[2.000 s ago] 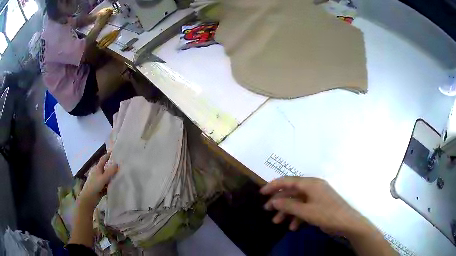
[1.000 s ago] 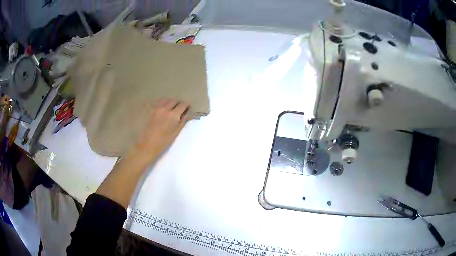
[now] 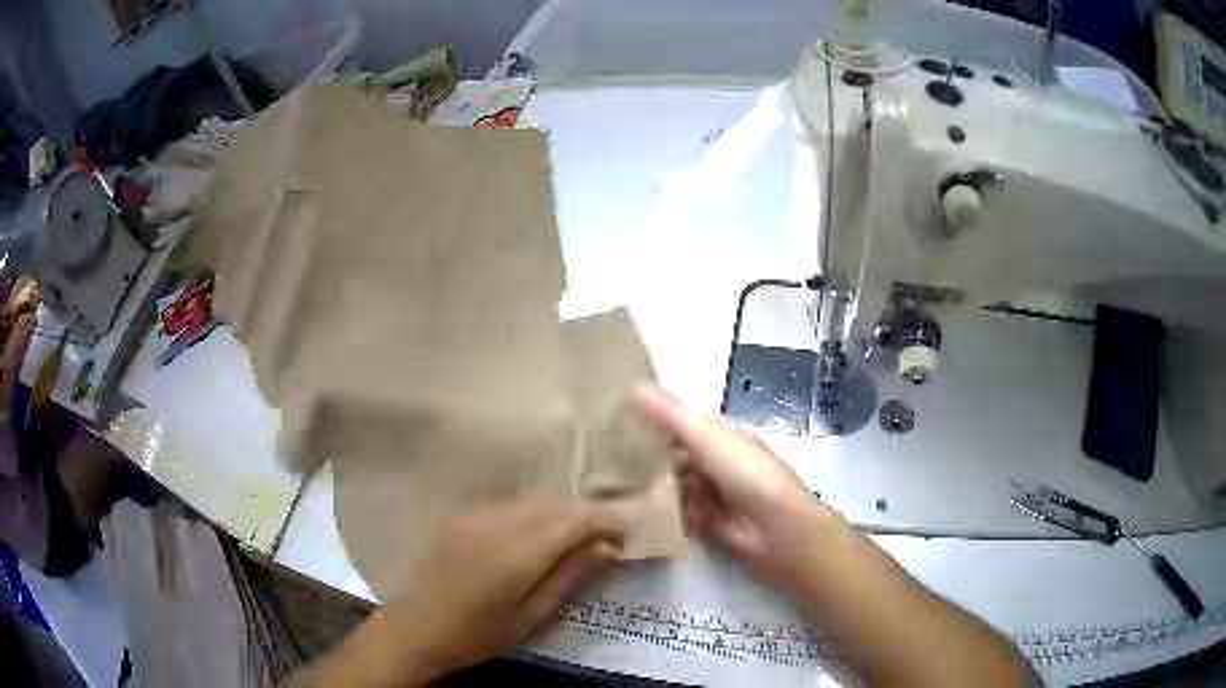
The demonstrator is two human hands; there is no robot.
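A tan cut panel (image 3: 444, 457) lies partly lifted over the table's front left part, blurred by motion. My left hand (image 3: 518, 571) holds its lower front edge, fingers curled on the cloth. My right hand (image 3: 733, 484) grips its right edge, left of the machine bed. A small stitched rectangle shows on the cloth between my hands. Stacked cut panels (image 3: 390, 202) lie flat behind it. The needle plate and slide plate (image 3: 793, 390) sit under the white sewing machine head, with no cloth on them.
The white sewing machine (image 3: 1022, 215) stands at the right. A black phone (image 3: 1124, 390) lies on its bed. Thread snips (image 3: 1069, 513) and a dark-handled tool (image 3: 1175, 586) lie near the front right. A printed scale (image 3: 699, 632) runs along the front edge. Another machine (image 3: 88, 249) is far left.
My left hand has come from the stack toward the front edge with a panel. My right hand has come into view and grips the panel's right edge. The view has shifted slightly.
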